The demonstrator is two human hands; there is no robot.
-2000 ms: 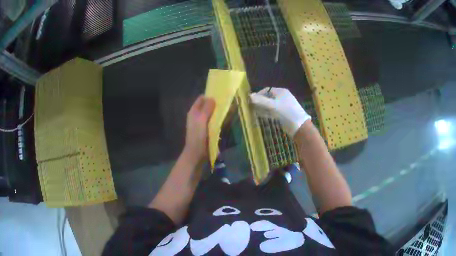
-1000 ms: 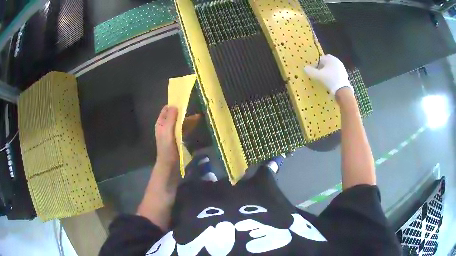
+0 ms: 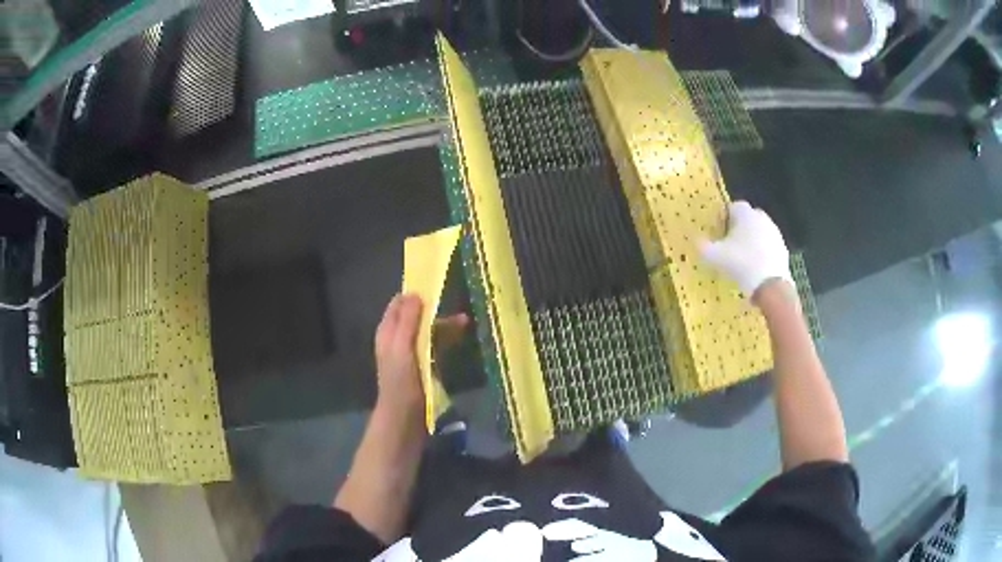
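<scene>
My bare left hand (image 3: pixel 409 343) holds a plain yellow sheet (image 3: pixel 427 288), bent and upright, left of the board row. My gloved right hand (image 3: pixel 753 255) rests on the right edge of the leaning yellow boards (image 3: pixel 703 263); its fingertips are partly hidden, and I cannot tell whether it grips a board. A row of green-edged boards (image 3: pixel 604 357) stands on edge, with a black band across its middle. At its left end an upright board (image 3: pixel 500 274) shows a yellow edge and a green face.
A stack of yellow boards (image 3: pixel 137 340) stands at the left above a cardboard box (image 3: pixel 181 516). A green board (image 3: pixel 341 110) lies behind the metal rail (image 3: pixel 330 156). A cable (image 3: pixel 602 24) and a round unit (image 3: pixel 841 27) are at the back.
Over the last two seconds my right hand moved right, from the left end of the row to the leaning boards' right edge. My left hand still holds the sheet. The camera view shifted.
</scene>
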